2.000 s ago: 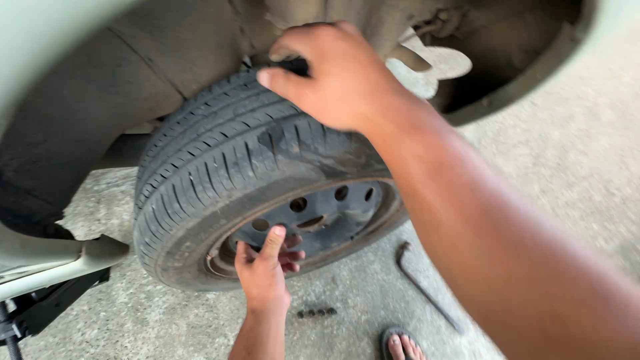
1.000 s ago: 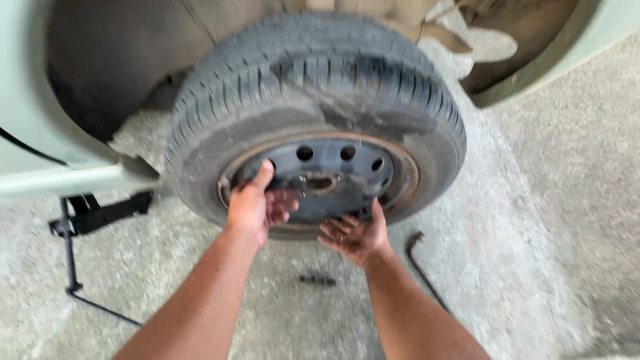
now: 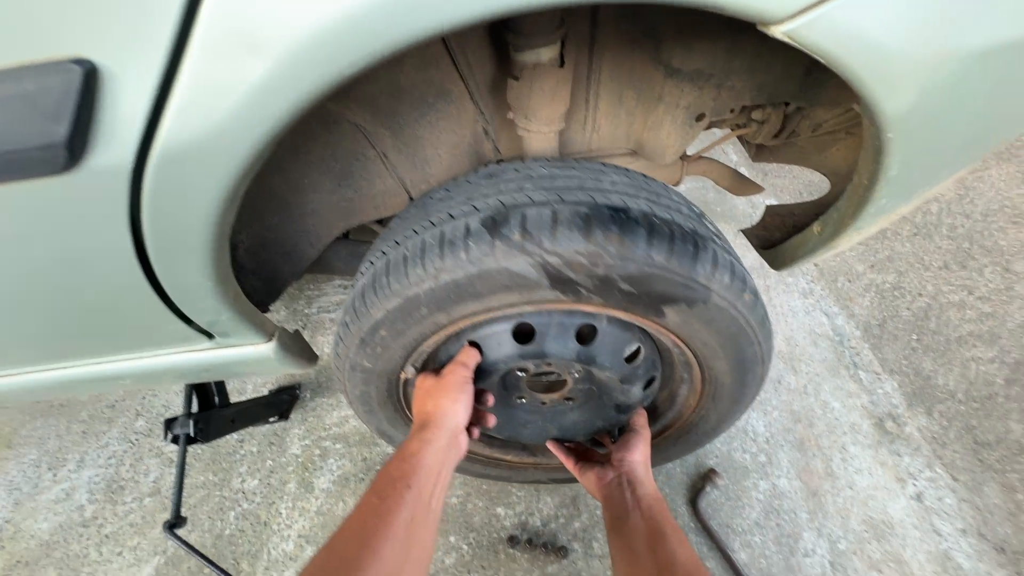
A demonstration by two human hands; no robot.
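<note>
A car wheel with a black steel rim (image 3: 592, 416) and a worn rubber tyre (image 3: 448, 280) stands in the open wheel arch. Stud holes ring its centre bore. My left hand (image 3: 452, 400) is at the rim's left side, thumb at one of the round vent holes, fingers spread over the disc. At the lower right of the rim is my right hand (image 3: 612, 464), palm up, thumb against the disc and some fingertips hidden; whether it grips the rim I cannot tell.
Several wheel nuts (image 3: 538, 546) lie in a row on the concrete, left of a bent lug wrench (image 3: 708, 512). A black scissor jack (image 3: 232, 416) with its crank handle (image 3: 180, 472) is under the sill at left. The pale green fender (image 3: 264, 72) arches over the tyre; a dusty strut (image 3: 540, 96) shows behind.
My right hand has come down from the top of the tyre to the rim's lower right. The left hand stays at the rim's left side. The view has shifted, showing more of the car body.
</note>
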